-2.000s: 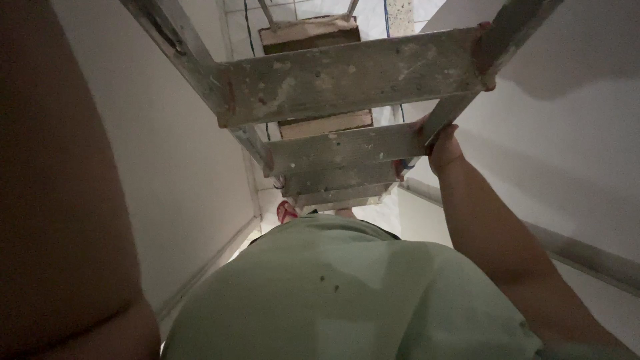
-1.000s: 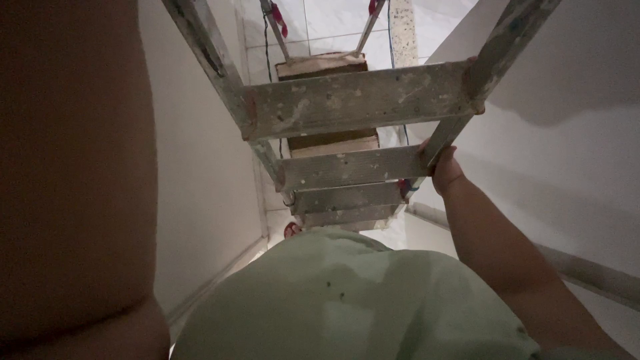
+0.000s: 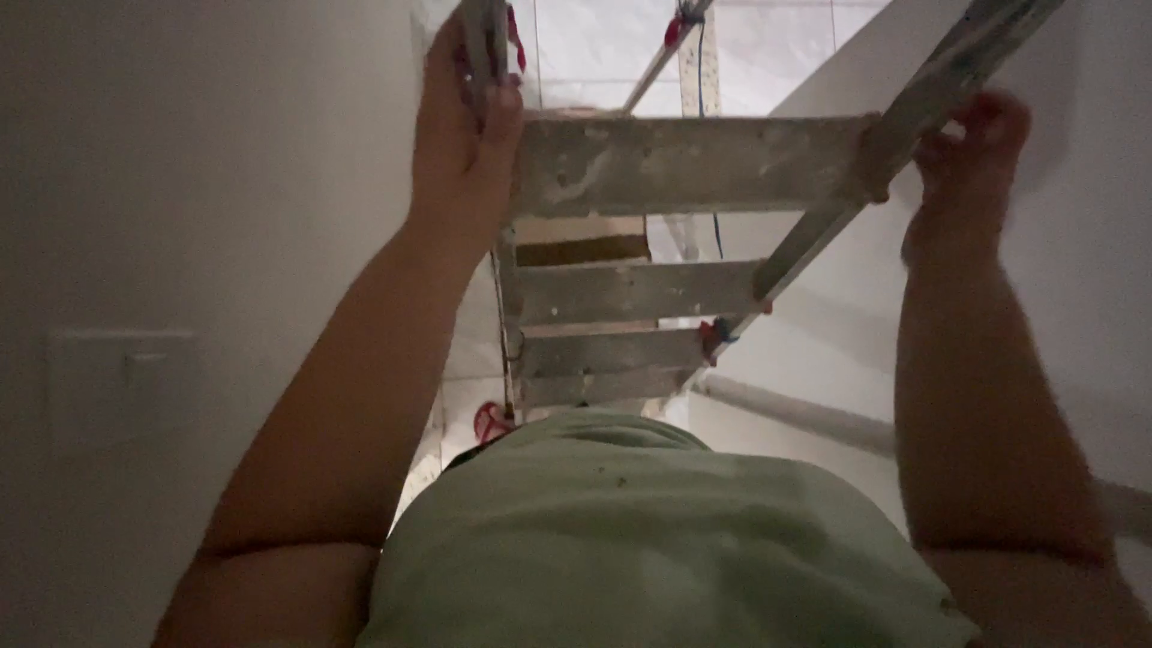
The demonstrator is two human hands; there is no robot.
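Note:
A worn metal stepladder (image 3: 693,166) with paint-spattered treads stands in front of me. My left hand (image 3: 468,135) is wrapped around its left side rail, thumb on the near face. Beside the right rail (image 3: 936,90), level with the top visible tread, is my right hand (image 3: 972,153), with curled, blurred fingers. Whether those fingers touch the rail is hard to tell. Lower treads (image 3: 630,292) show beneath, above my pale green shirt. A red cloth or tie (image 3: 715,337) is fastened at the lower right rail.
White walls rise close on both sides, the left one with a switch plate (image 3: 121,387). Behind the treads lies a brown and beige block-like object (image 3: 585,247) on the tiled floor (image 3: 603,45). A red sandal (image 3: 490,421) shows at lower left. A pipe or ledge (image 3: 801,409) runs along the right.
My left hand, out of view before, is now on the left rail. My right hand has moved up from the lower part of the right rail to beside its upper part.

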